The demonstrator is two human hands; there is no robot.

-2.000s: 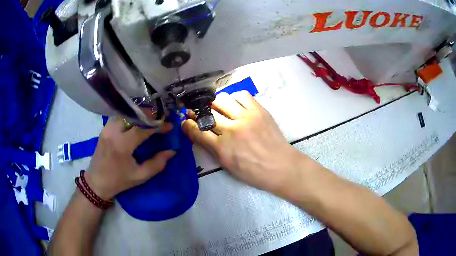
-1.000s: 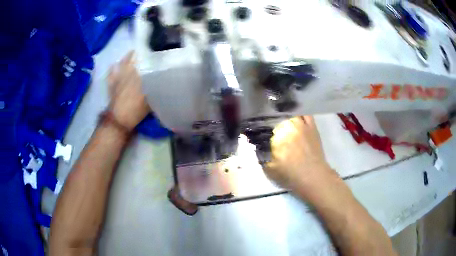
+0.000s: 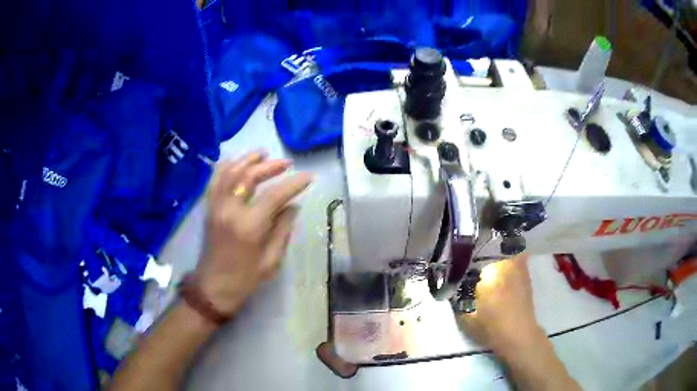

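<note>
The white sewing machine head (image 3: 382, 206) stands centre right, with its shiny thread take-up guard (image 3: 461, 229) at the left end. My left hand (image 3: 248, 221) is above the table left of the machine, fingers apart and empty. My right hand (image 3: 500, 305) is at the needle area, partly behind the ribbed black knob (image 3: 467, 292); its fingertips are hidden and blurred, so I cannot tell whether it holds anything. The metal needle plate and slide plate (image 3: 371, 328) show no workpiece on them. A blue workpiece (image 3: 307, 114) with a small white logo lies behind my left hand, beside other blue pieces.
A heap of blue pieces (image 3: 84, 176) with white buckles (image 3: 157, 273) fills the left side. Red-handled snips (image 3: 587, 284) with red cord lie behind the needle area at right. A white thread cone with green tip (image 3: 594, 65) stands behind the head.
The blue workpiece has left the needle area and my left hand is off it. My left hand has come back from beyond the machine's left end. The view has shifted toward the back.
</note>
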